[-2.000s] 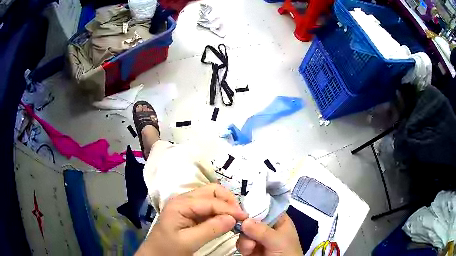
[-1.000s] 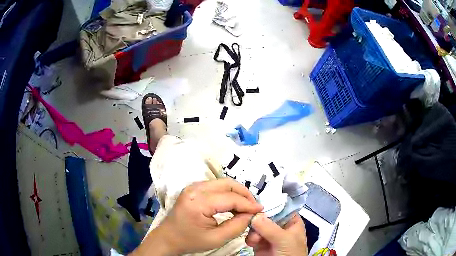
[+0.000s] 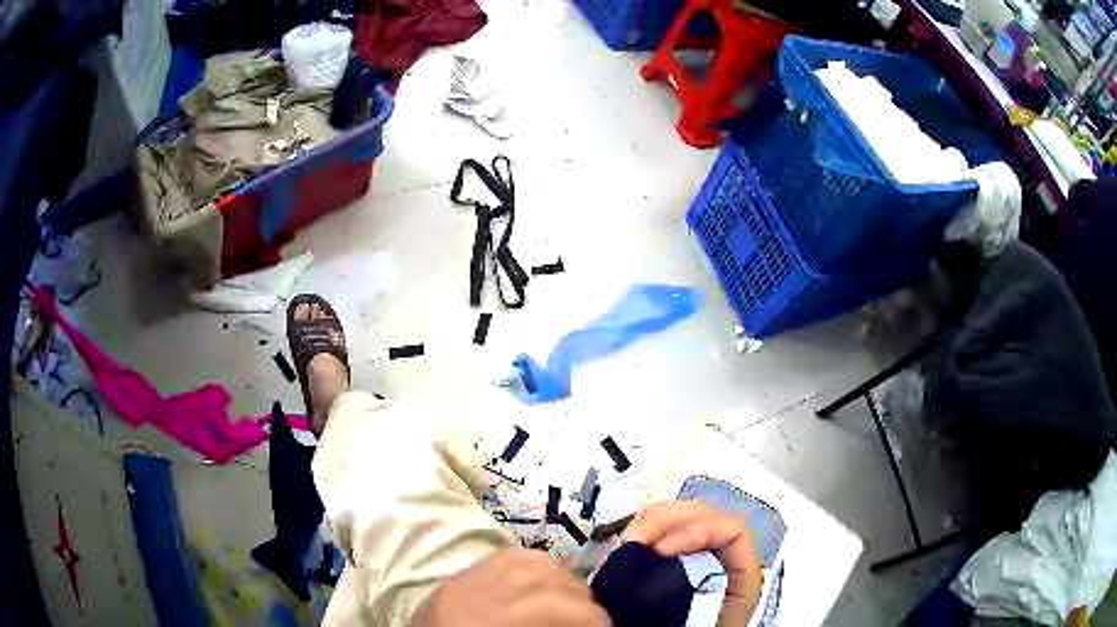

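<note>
My right hand holds a dark navy pocket flap, its navy face showing, low in the view above my lap. My left hand is beside it, blurred and cut by the bottom edge; its fingertips are at the flap's left side, and their exact hold is unclear. The grey-blue stack of unturned flaps lies on the white board behind my right hand. A part of the scissors' blades shows at its near side.
Black scraps, a black strap loop and a blue cloth strip lie on the floor. Blue crates and a red stool stand at right, a garment bin at left. A thin-legged stand is at right.
The piece between my hands showed pale grey-blue and white before; now its navy face shows. My right hand has turned over it. The view has shifted, so the surroundings sit lower and further left.
</note>
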